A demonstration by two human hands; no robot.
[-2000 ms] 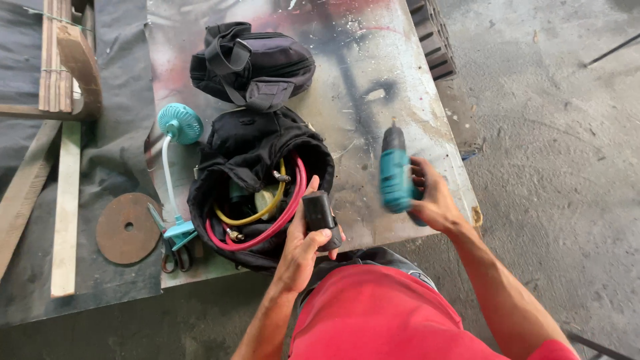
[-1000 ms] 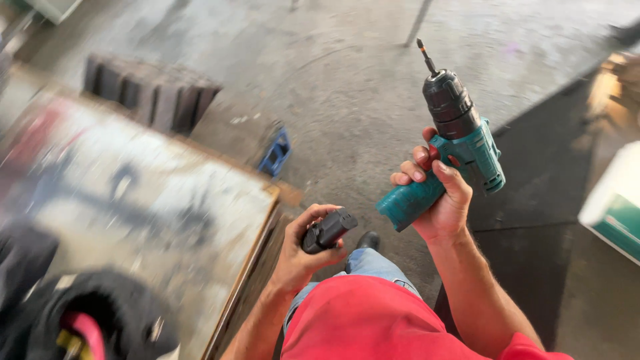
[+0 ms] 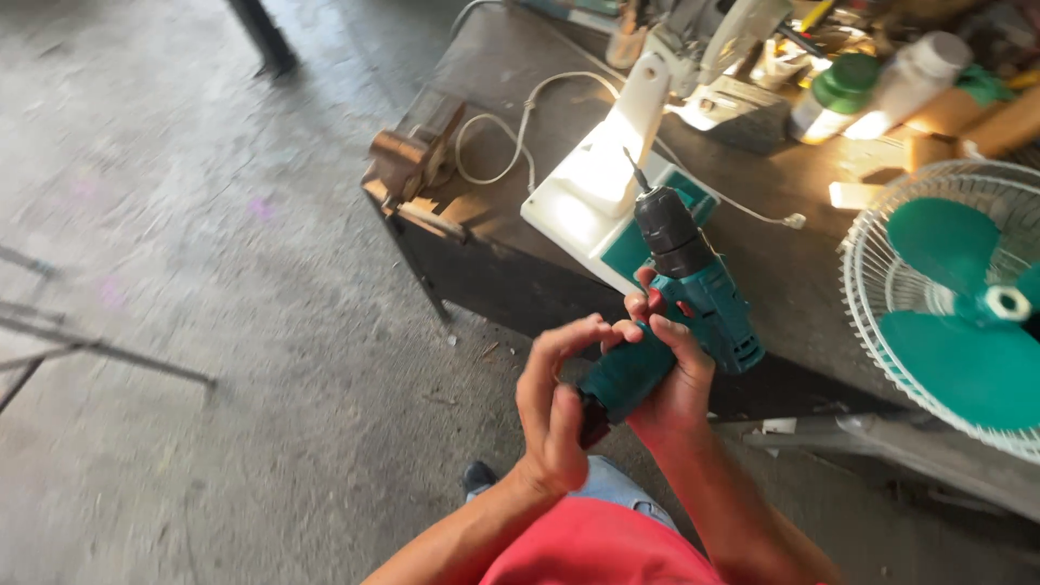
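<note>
My right hand [image 3: 674,366] grips the handle of a teal and black cordless drill [image 3: 703,284], whose bit points up and to the left. At the base of that handle is the black battery pack [image 3: 595,418], partly hidden by the fingers of my left hand [image 3: 556,398]. The left palm and fingers wrap around the battery and the handle's lower end. Whether the battery is fully seated cannot be seen.
Beyond the drill a workbench [image 3: 504,65] holds a white and green device [image 3: 569,203] with a cord, a small vise [image 3: 406,158] at the corner and plastic bottles [image 3: 845,89]. A white fan with green blades [image 3: 942,244] stands at right. Metal legs [image 3: 97,345] are at left.
My left hand has brought the battery from apart to the base of the drill handle, so both hands now meet there. The view has swung from the painted table to the workbench.
</note>
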